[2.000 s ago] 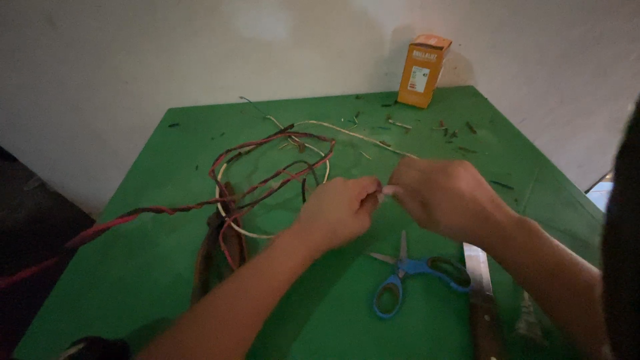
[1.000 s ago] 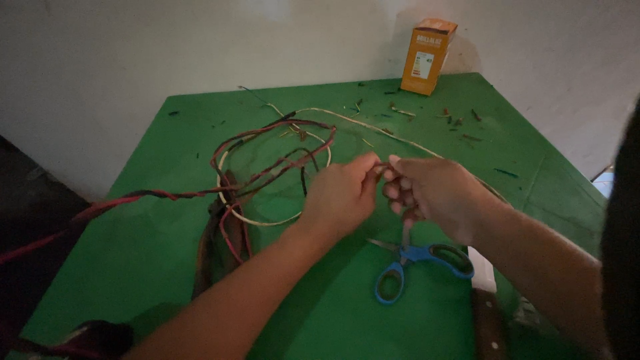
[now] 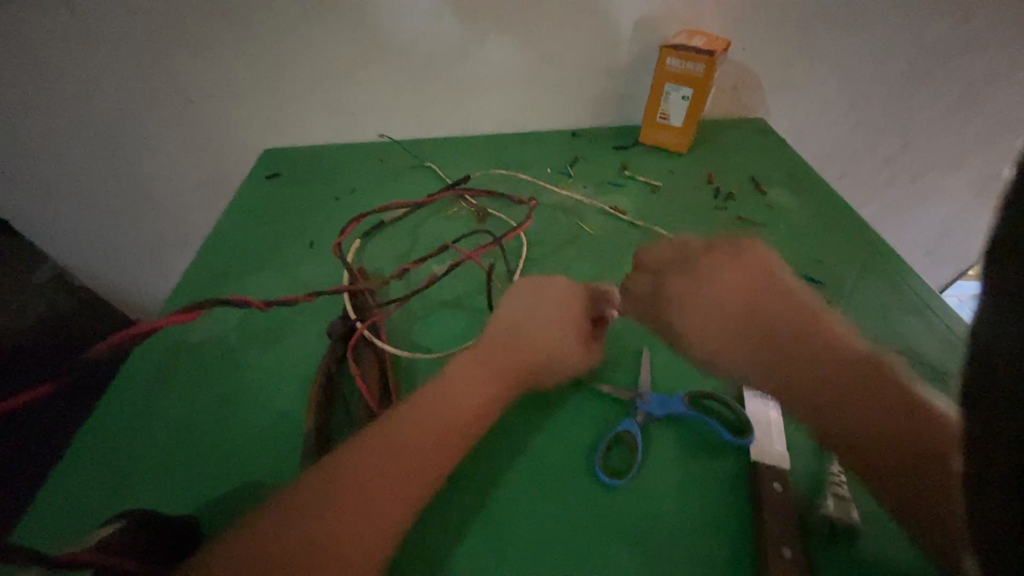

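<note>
My left hand [image 3: 552, 328] and my right hand [image 3: 696, 296] meet fingertip to fingertip above the green table [image 3: 496, 496]. Both are blurred, and whatever is pinched between them is too small and blurred to name. A white wire [image 3: 572, 194] runs from a loop on the left toward my right hand. Left of my left hand lie coiled red and black twisted wires [image 3: 432, 268], partly over brown-handled pliers or a similar tool [image 3: 364, 296]. Scissors with blue handles [image 3: 640, 408] lie with blades apart just below my hands.
A knife with a wooden handle [image 3: 774, 496] lies right of the scissors, beside a pale ridged object [image 3: 838, 496]. An orange box [image 3: 684, 92] stands at the back edge near the wall. Small wire scraps [image 3: 724, 194] are scattered behind my hands. A dark object [image 3: 152, 536] is at the lower left.
My hands stay together at the fingertips; my right hand has turned so that its back faces up more than a second ago. The scissors, knife and box keep their places.
</note>
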